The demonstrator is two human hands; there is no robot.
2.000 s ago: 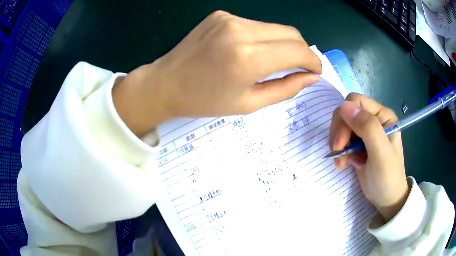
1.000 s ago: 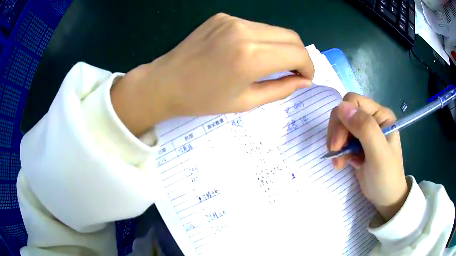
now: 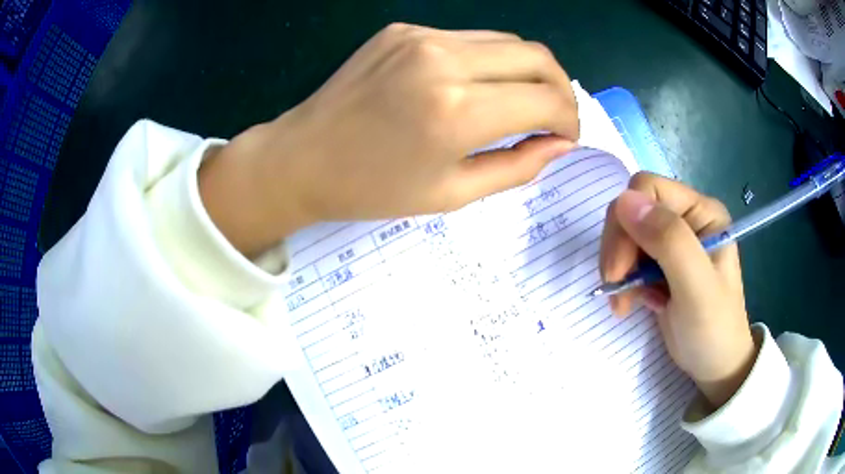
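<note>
A lined record form (image 3: 435, 370) with blue handwriting and printed column headings lies tilted in front of me. My left hand (image 3: 417, 120) lies across its top part, thumb and forefinger pinching the page's curled upper edge. My right hand (image 3: 681, 268) holds a clear-blue ballpoint pen (image 3: 769, 220), its tip just over or on the right part of the page; contact cannot be told. A blue clipboard edge (image 3: 637, 125) shows beneath the pages at the upper right. The lower part of the page is washed out by glare.
A black keyboard (image 3: 727, 32) is at the top right, with white papers (image 3: 799, 57) beside it. A black mouse (image 3: 825, 176) is partly cut off at the right edge. A tiny shiny part (image 3: 748, 193) lies on the dark green desk (image 3: 232, 56). Blue mesh crates (image 3: 46, 120) stand at the left.
The pen tip and right fingers have moved slightly left across the page. My left hand has shifted slightly left, still on the page's top.
</note>
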